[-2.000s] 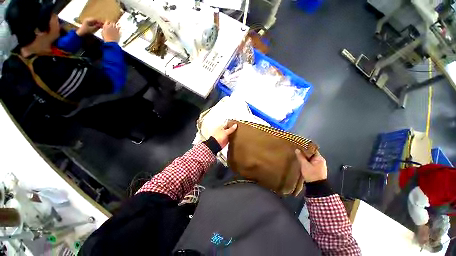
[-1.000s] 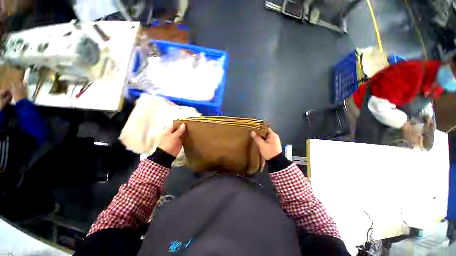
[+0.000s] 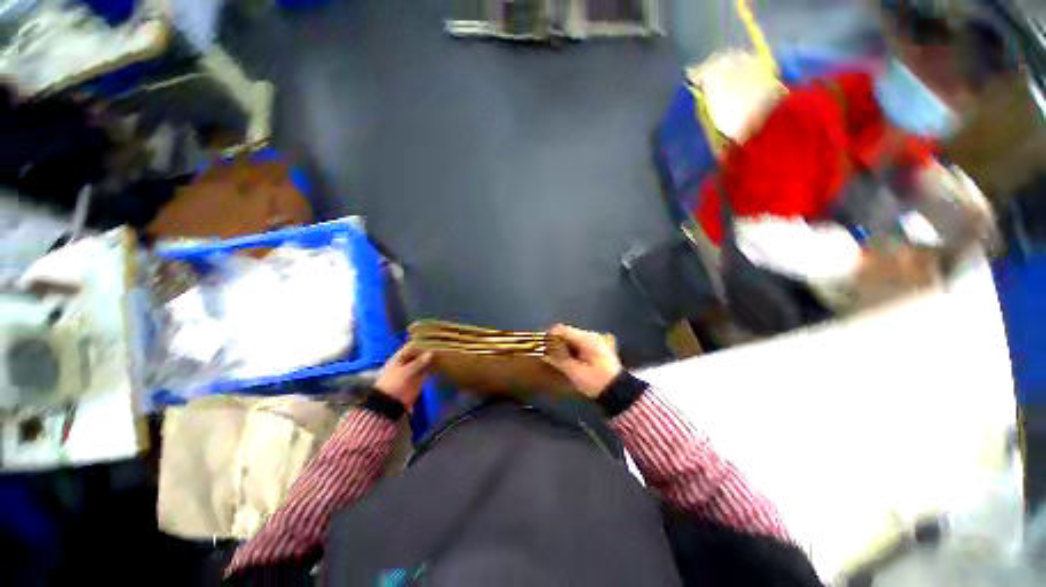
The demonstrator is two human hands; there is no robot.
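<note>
A stack of brown bag panels (image 3: pixel 493 358) is held in front of my apron, its layered yellowish edges facing up and away from me. My left hand (image 3: pixel 404 374) grips its left end. My right hand (image 3: pixel 587 360) grips its right end, fingers over the top edge. The lower part of the stack is hidden behind the dark grey apron (image 3: pixel 505 493).
A blue crate (image 3: pixel 373 292) with clear plastic bags stands at left, with cream folded pieces (image 3: pixel 201 464) below it. A sewing machine table (image 3: pixel 129 344) is far left. A white table (image 3: pixel 826 401) is at right. A person in red (image 3: pixel 791 149) is behind it.
The view has swung right, so the crate and sewing table shift left and the person in red appears nearer. The stack is now lower and tilted, showing mostly its edges. Both hands still hold it.
</note>
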